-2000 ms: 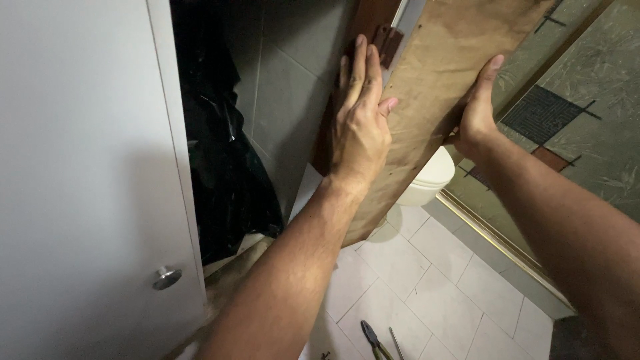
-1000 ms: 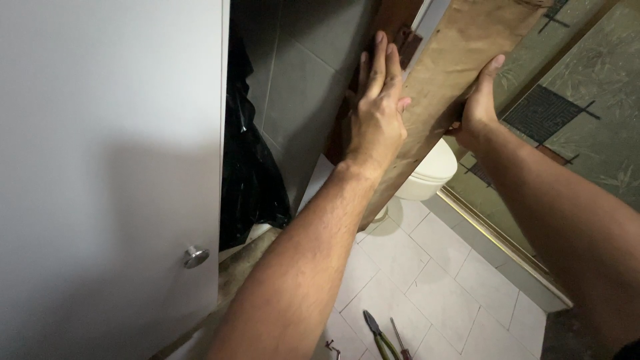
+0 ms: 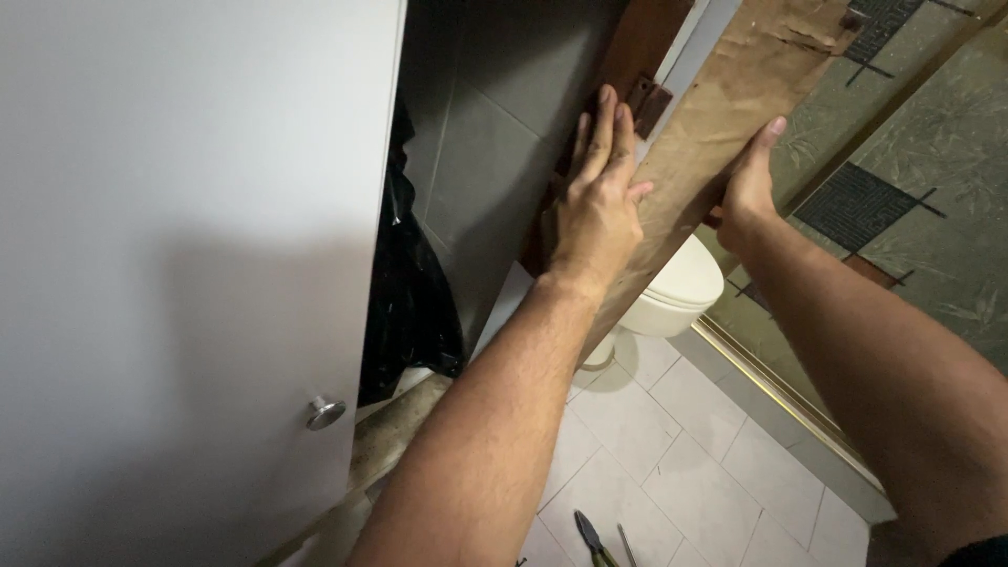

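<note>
A tall wooden panel (image 3: 709, 118) with a stained brown face and a pale edge stands tilted in front of me. My left hand (image 3: 602, 193) lies against a reddish-brown wooden frame (image 3: 647, 35) beside the panel's edge, its fingertips just below and left of a rusty brown hinge (image 3: 650, 106). My right hand (image 3: 748, 185) grips the panel's right edge, thumb up; its fingers are partly hidden behind the panel. Pliers (image 3: 592, 539) with green handles and a thin metal tool (image 3: 627, 543) lie on the floor below.
A white cabinet door (image 3: 197, 157) with a round metal knob (image 3: 324, 412) fills the left. Behind it hangs a black plastic bag (image 3: 413, 291). A white toilet (image 3: 677, 291) stands beyond the panel, and a patterned shower screen (image 3: 937, 157) with a gold track is on the right. The floor is tiled (image 3: 677, 441).
The view has shifted somewhat, showing more of the white door. Both hands keep about the same places on the frame and the panel.
</note>
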